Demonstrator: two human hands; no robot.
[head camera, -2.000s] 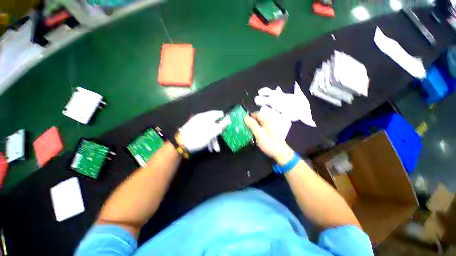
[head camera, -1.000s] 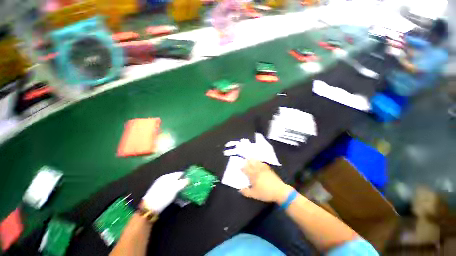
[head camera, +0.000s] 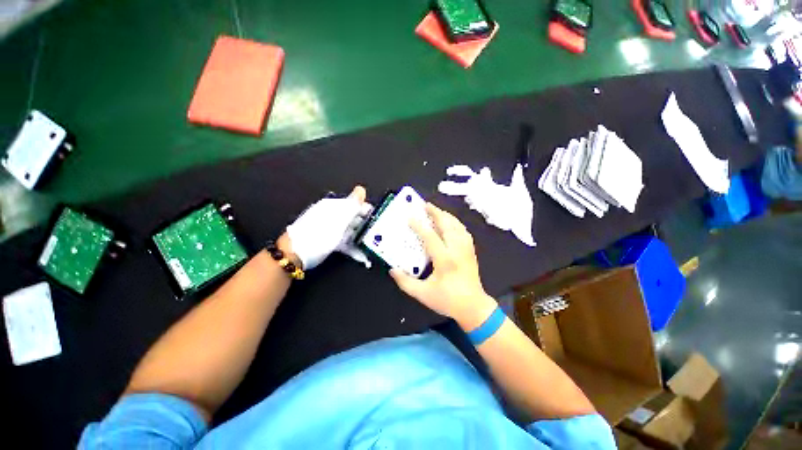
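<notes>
My gloved left hand (head camera: 327, 230) grips the left edge of an open unit (head camera: 384, 207), whose green board shows as a thin strip. My bare right hand (head camera: 446, 264) holds a white bottom cover (head camera: 397, 235) with dark dots near its corners over that unit. The cover lies on most of the unit; whether it is seated cannot be told. Two more open units, one (head camera: 200, 248) just left of my left wrist and one (head camera: 77, 250) farther left, lie on the black mat, green boards up. A loose cover (head camera: 32, 323) lies flat at the far left.
A spare glove (head camera: 494, 200), a stack of covers (head camera: 594, 172) and a white strip (head camera: 695, 142) lie to the right. An orange-red pad (head camera: 236, 85) and a covered unit (head camera: 35, 149) sit on the green belt, with open units on pads farther right. A cardboard box (head camera: 605, 337) stands below the bench edge.
My right hand has taken hold of a white cover from beside the spare glove and brought it left onto the unit in my left hand. The view has tilted down again.
</notes>
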